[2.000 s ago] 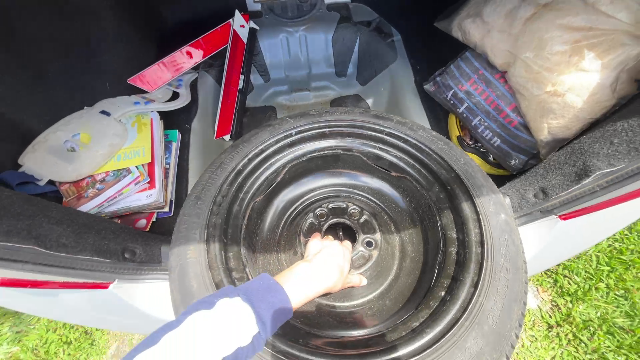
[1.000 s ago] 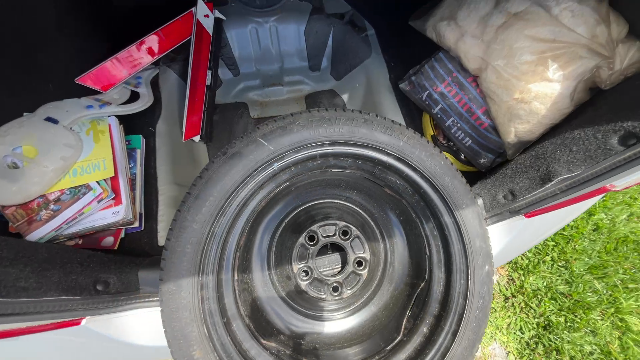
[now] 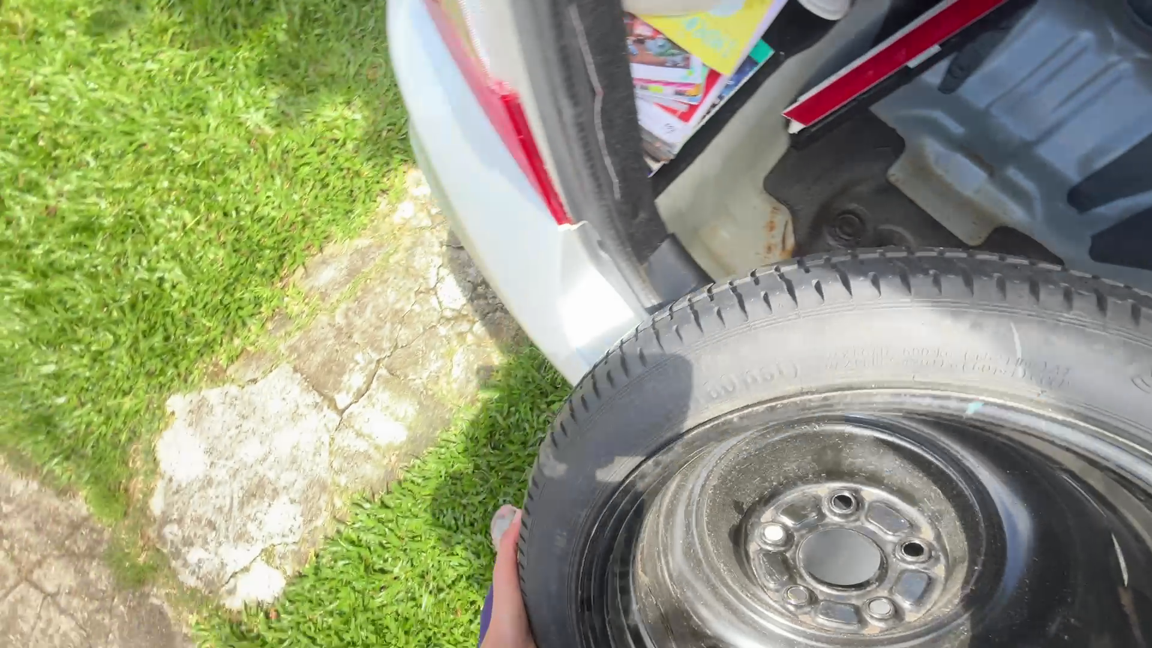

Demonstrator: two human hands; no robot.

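A spare wheel with a black steel rim and rubber tyre fills the lower right of the head view, at the rear edge of an open car boot. My left hand presses against the tyre's left side at the bottom edge; only the thumb and part of the hand show. My right hand is out of view. Behind the tyre lies the boot's bare metal floor, with a red reflective warning triangle arm over it. Magazines and papers lie in the boot's left corner.
The car's pale rear bumper and red tail light curve along the boot's left side. Grass and a cracked concrete slab lie on the ground at the left. A dark boot seal and sill border the opening.
The view has swung far to the left and closer to the tyre. A hand that was at the wheel's hub two seconds ago is gone from there; my left hand now touches the tyre's side.
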